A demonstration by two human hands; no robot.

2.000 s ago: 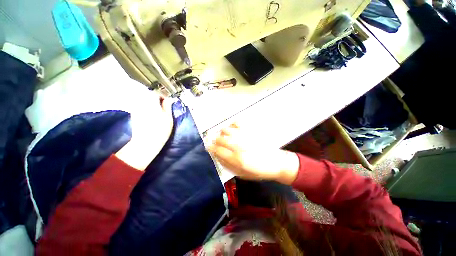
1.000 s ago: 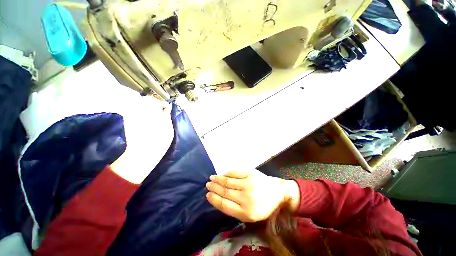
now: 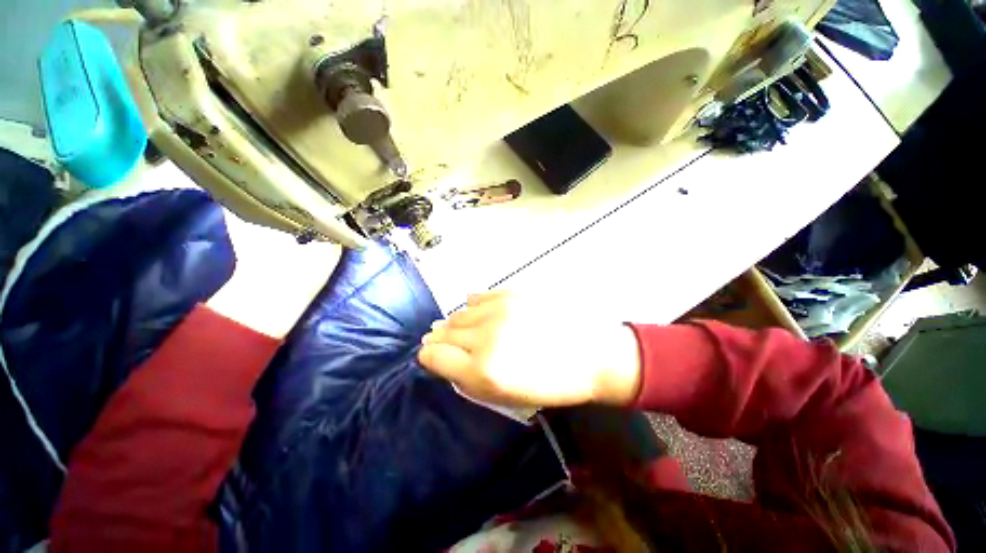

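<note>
A shiny navy quilted panel runs from under the needle area of the cream sewing machine down towards my lap. My left hand lies flat on the work left of the needle; it is overexposed and its fingertips cannot be made out. My right hand grips the panel's right edge, fingertips on the cloth, in front of the needle. More navy cloth with a white edge bulges at the left beyond my left sleeve. The presser foot is mostly hidden behind the machine head and small metal parts.
A black phone and small snips lie on the machine bed. A dark looped heap is further right. A turquoise holder stands upper left. An offcut box is below right. Part of a person in black shows upper right.
My right hand first moved down the panel's edge, then back up towards the needle, bunching the cloth. The panel now lies wider and more creased before the needle. The camera view has shifted slightly.
</note>
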